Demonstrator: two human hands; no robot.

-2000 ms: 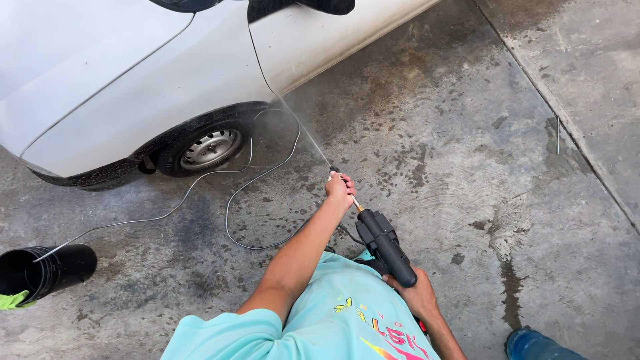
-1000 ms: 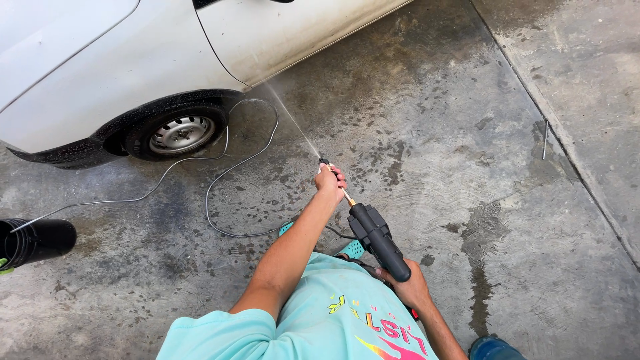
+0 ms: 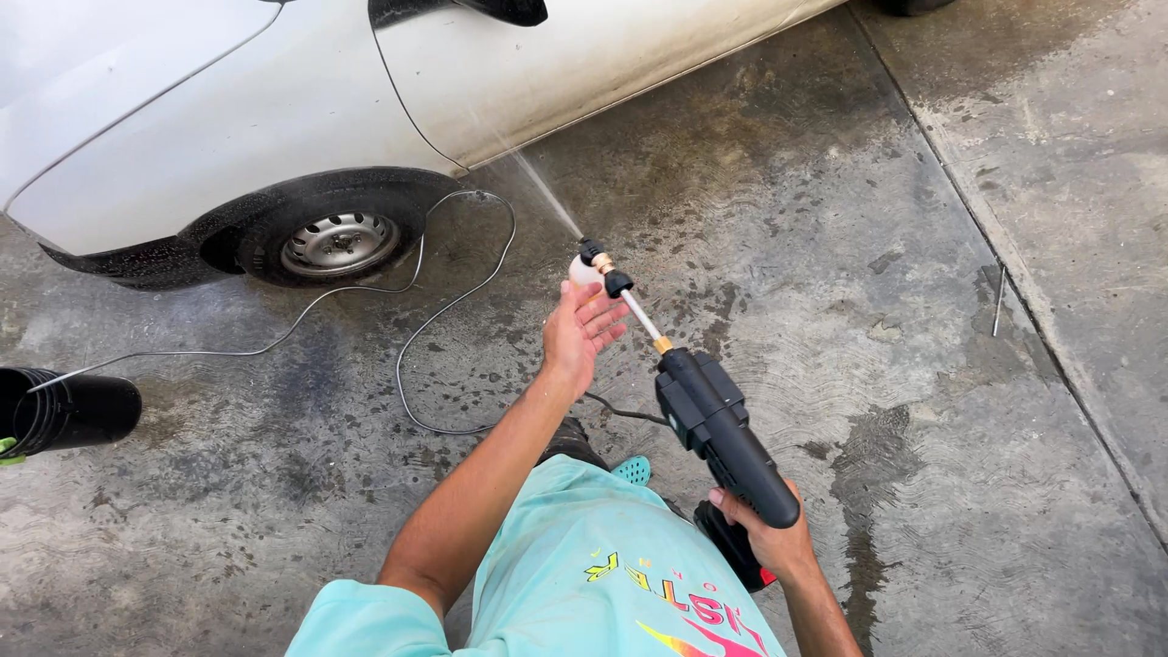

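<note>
My right hand point(image 3: 771, 529) grips the rear handle of a black cordless pressure washer gun point(image 3: 721, 429), whose battery base hangs below the hand. A metal lance point(image 3: 643, 315) with brass fittings runs forward from it to a black nozzle point(image 3: 593, 248), and a fan of water leaves that tip toward the lower door of a white car point(image 3: 511, 73). Just behind the nozzle, beside a small whitish round part point(image 3: 585, 274), my left hand point(image 3: 579, 333) is spread with the palm turned up; it does not close around the lance. A thin grey hose point(image 3: 399, 365) lies looped on the concrete.
The car's front wheel point(image 3: 339, 245) is at upper left, with the hose passing close by it. At the left edge a black bucket point(image 3: 100, 409) lies on its side or tilted, the hose entering it. A thin rod point(image 3: 998, 301) lies near a floor joint at right.
My left hand has opened from around the front of the lance, uncovering the brass fitting and the whitish part. Water sprays throughout, and my right hand stays on the gun.
</note>
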